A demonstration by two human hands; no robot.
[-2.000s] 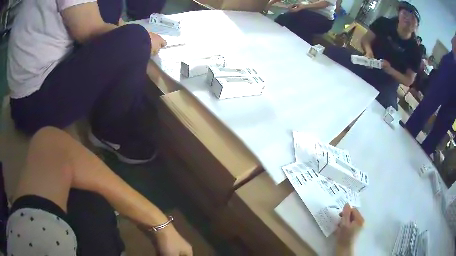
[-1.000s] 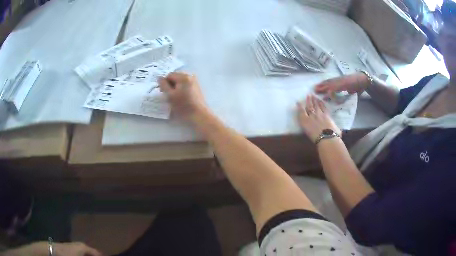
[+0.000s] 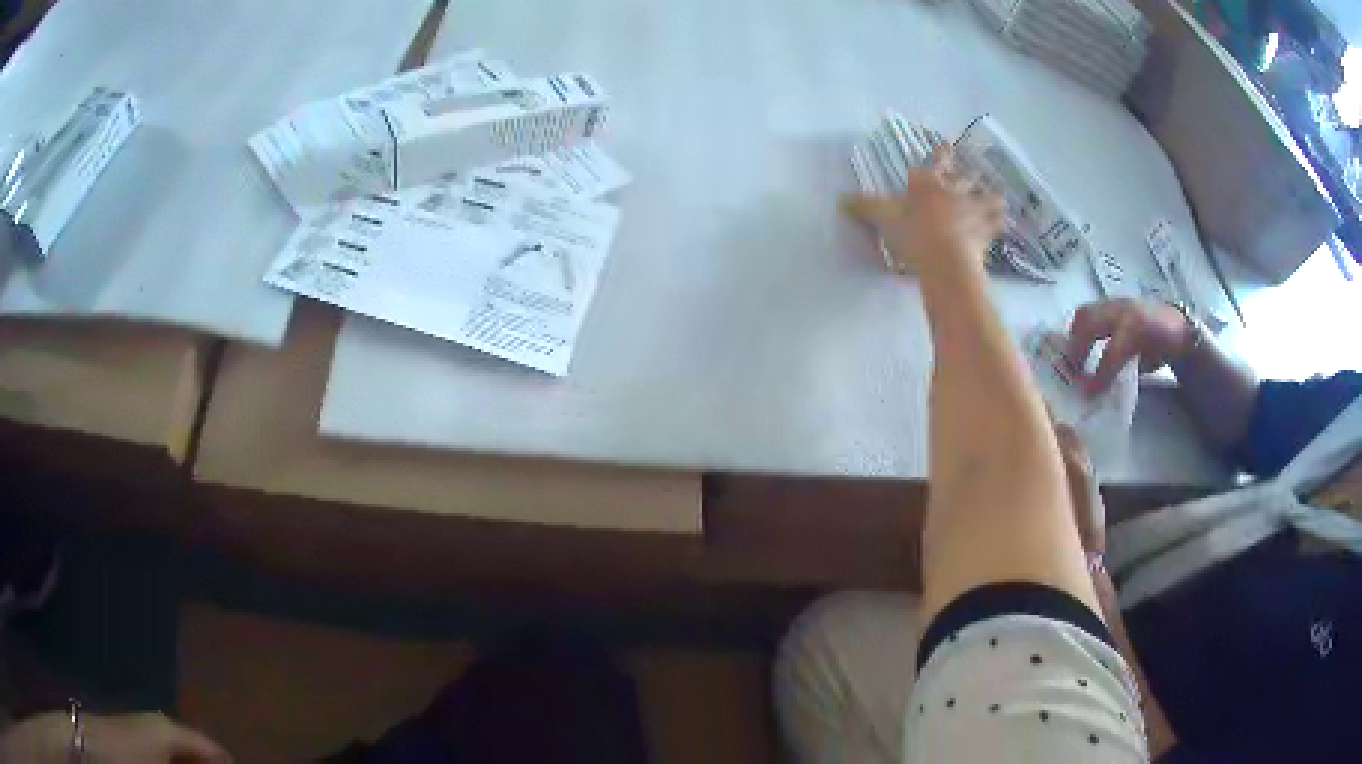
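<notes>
My right hand [image 3: 944, 217] reaches out over a pile of folded leaflets [image 3: 884, 149]. Its thumb and fingers are spread on top of the pile and blurred, and no sheet shows in its grip. Printed unfolded instruction sheets [image 3: 433, 254] lie fanned at the left, with a white product box [image 3: 493, 135] on them. My left hand [image 3: 127, 740] is low at the bottom left, dark and cut off by the edge, so its fingers are unclear.
Another person's hands [image 3: 1131, 336] work on a paper at the right. A product box [image 3: 1016, 187] leans by the leaflet pile. Another box [image 3: 72, 172] stands far left. Stacked slips [image 3: 1068, 38] and a brown carton [image 3: 1247, 142] are back right. Foam [image 3: 627, 403] covers cartons [image 3: 448, 485].
The view has swung from the left side to the table in front. My right hand has left the unfolded sheets and moved right to the folded leaflets. The neighbour's hands have shifted on their paper.
</notes>
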